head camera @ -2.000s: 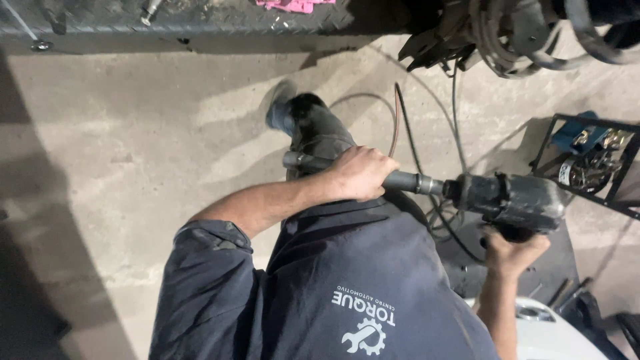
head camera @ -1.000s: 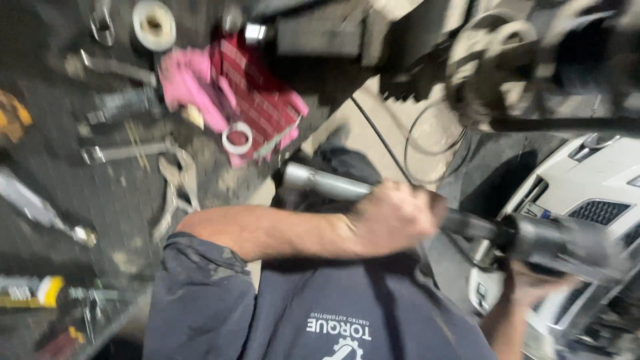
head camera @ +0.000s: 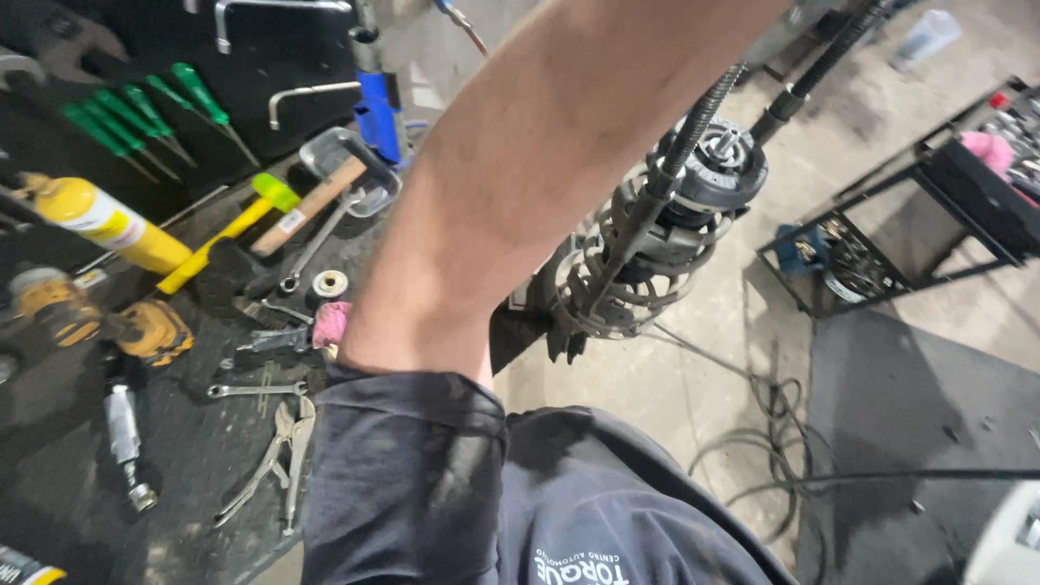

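A strut with a coil spring [head camera: 634, 268] stands right of centre, its top mount [head camera: 719, 166] facing up. Two threaded rods of a spring compressor [head camera: 691, 138] run along its sides toward the upper right. My left forearm reaches up across the middle, in front of part of the spring, and its hand is beyond the top edge. My right hand is outside the frame too. Neither the impact wrench nor its long socket can be made out now. What either hand holds is hidden.
On the dark bench at left lie locking pliers [head camera: 284, 463], a combination wrench [head camera: 258, 390], a yellow cordless tool [head camera: 106, 317], a yellow gas cylinder [head camera: 118, 223] and a hammer [head camera: 309, 207]. Green screwdrivers [head camera: 199, 93] hang behind. A hose [head camera: 780, 439] coils on the floor beside a metal cart [head camera: 894, 284].
My left hand has gone up out of view from the socket and extension it gripped. My right hand and the impact wrench have left the frame. The view has shifted a lot.
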